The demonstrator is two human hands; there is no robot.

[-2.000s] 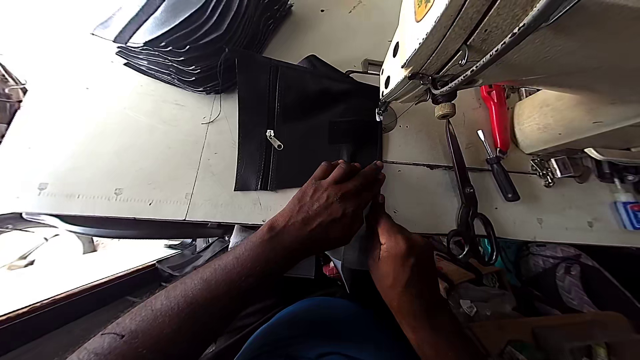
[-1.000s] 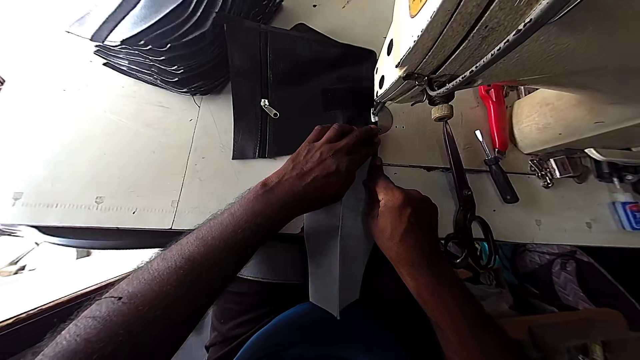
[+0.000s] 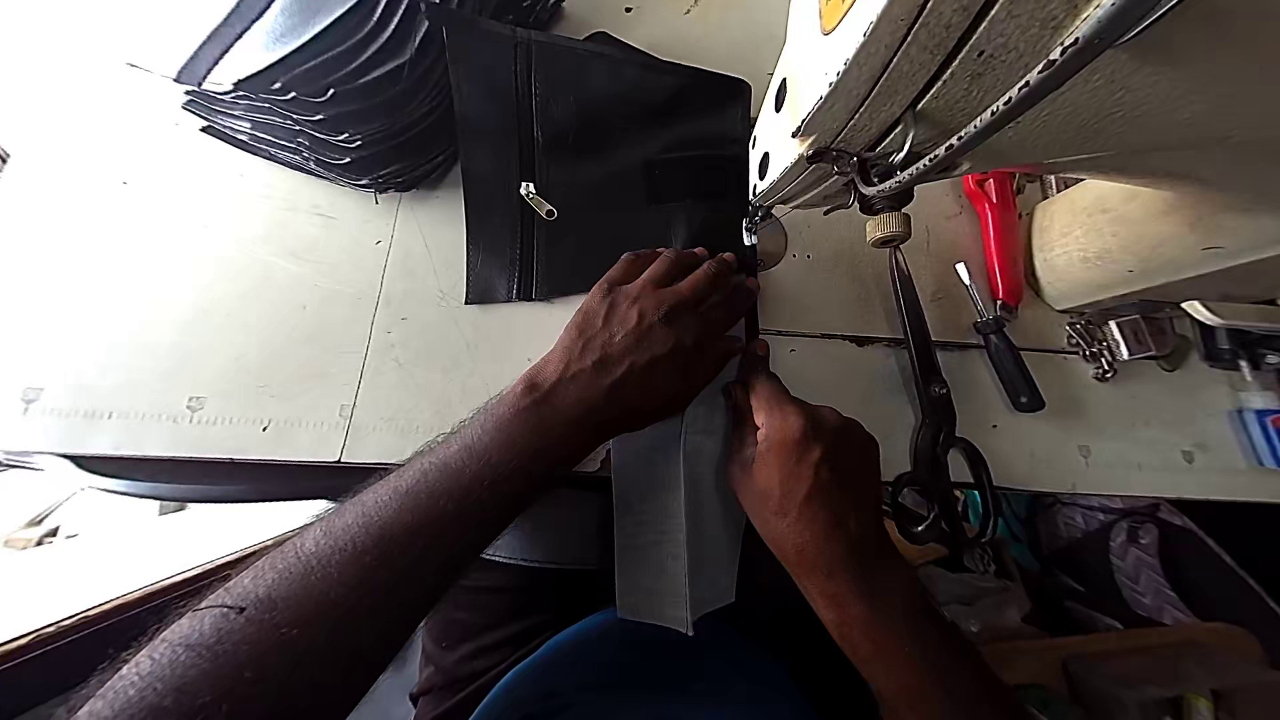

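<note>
A black leather-like panel with a zipper (image 3: 600, 120) lies flat on the sewing machine table, its right edge at the needle and presser foot (image 3: 752, 228). The metal zipper pull (image 3: 538, 200) hangs on its left part. My left hand (image 3: 655, 335) presses down on the panel's near right corner, fingers spread toward the presser foot. Just below, my right hand (image 3: 800, 450) pinches the edge of the piece between thumb and finger. From under both hands a grey-backed strip (image 3: 680, 520) hangs over the table's front edge toward my lap.
The sewing machine head (image 3: 900, 90) stands at upper right. Black scissors (image 3: 930, 400), a screwdriver (image 3: 1005, 360) and a red-handled tool (image 3: 995, 235) lie to its right, near metal parts (image 3: 1130, 340). A stack of black pieces (image 3: 330, 110) lies at upper left. Bags sit below the table's front edge.
The panel has moved away from me along the presser foot compared with two seconds ago. More of the grey-backed strip shows below my hands than then. Both hands remain on the work.
</note>
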